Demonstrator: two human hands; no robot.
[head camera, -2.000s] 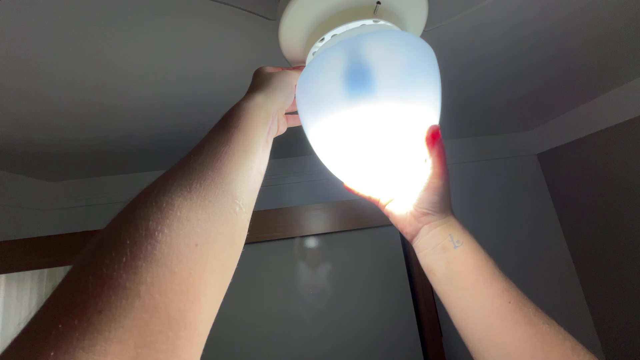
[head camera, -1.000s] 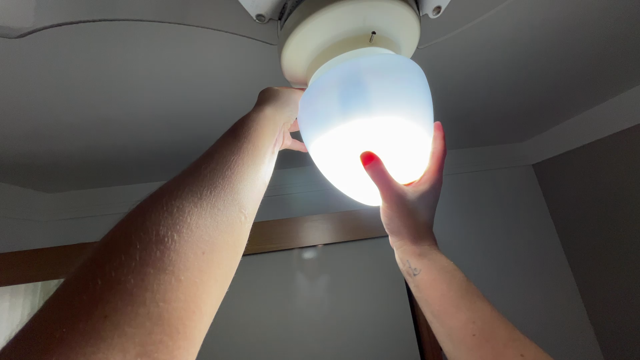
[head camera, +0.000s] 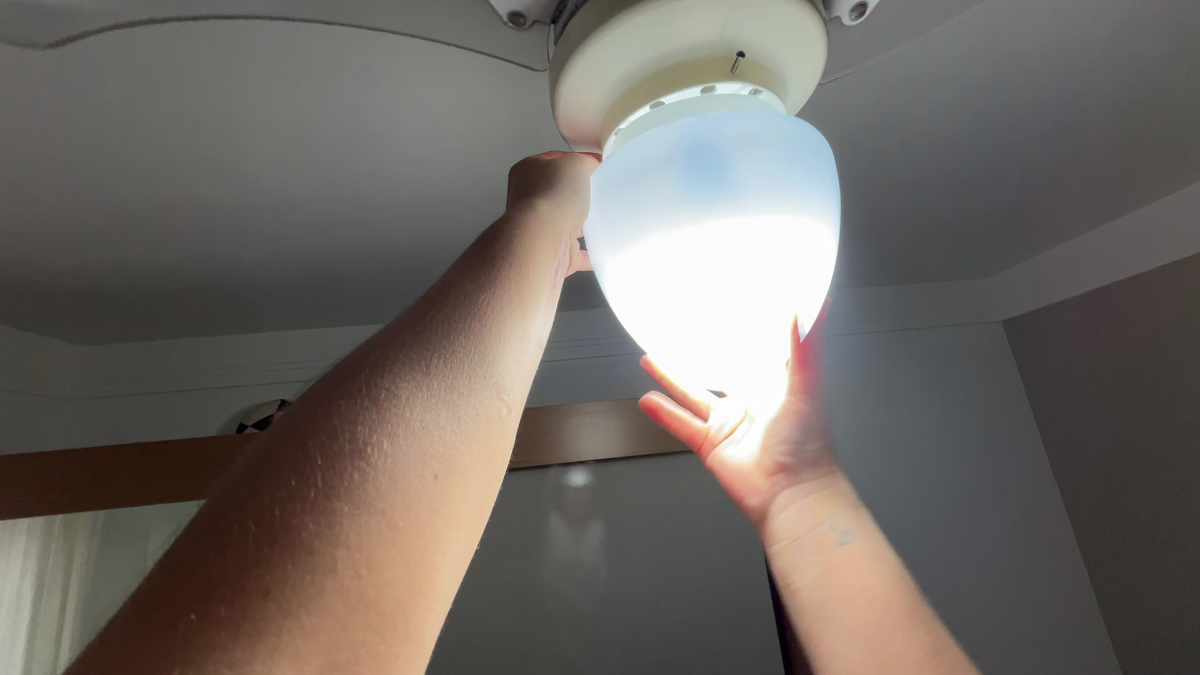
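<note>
A lit, frosted glass lampshade (head camera: 722, 187) hangs tilted under the round cream housing (head camera: 694, 56) of a ceiling fan. Between the shade's neck and the housing shows a rim with holes, and a small screw (head camera: 739, 62) sticks out of the housing. My left hand (head camera: 553, 202) is at the left side of the shade near its neck; its fingers are mostly hidden behind the glass. My right hand (head camera: 769, 431) cups the glowing bottom of the shade from below, palm up, with fingers spread; glare hides part of the contact.
Fan blade brackets (head camera: 521, 11) flank the housing, with a fan blade (head camera: 234, 42) at upper left. Below and behind are a wooden beam (head camera: 600, 431), a reflective dark panel (head camera: 619, 581), a pale curtain (head camera: 47, 581) and a black-and-white checkered object (head camera: 262, 415).
My right hand has shifted from the front and right side of the shade to beneath its bottom. The shade's tilt has changed, and the rim with holes shows again. My left hand stays near the neck.
</note>
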